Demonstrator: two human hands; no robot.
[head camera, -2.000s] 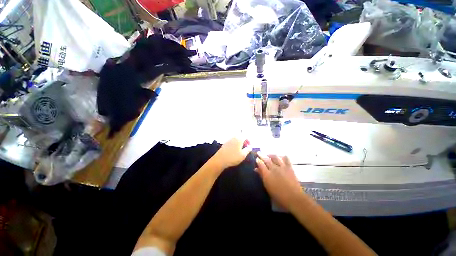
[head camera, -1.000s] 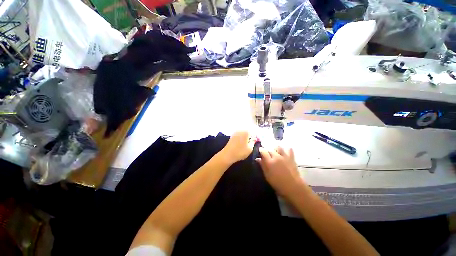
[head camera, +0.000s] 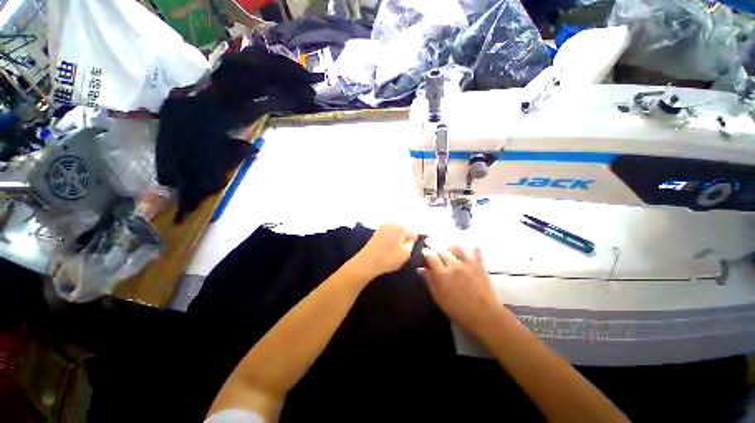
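Observation:
A large black fabric panel lies over the front of the white sewing table and hangs down over the lap. My left hand pinches its upper right edge, fingertips pointing right. My right hand holds the same edge just beside it, the fingertips of both hands nearly touching. The edge is in front of and a little left of the presser foot and needle area, not under it. The white JACK sewing machine stands behind and to the right. Fine detail at the fingertips is blurred.
Dark snips or a pen and a thin thread lie on the machine bed. A table-edge ruler runs along the front. Black cloth lies at left, near a grey motor housing. Clear plastic bags are behind.
Both hands first moved slightly nearer the needle with the fabric edge, then slightly back toward the wearer. They still pinch the edge. The view has shifted a little.

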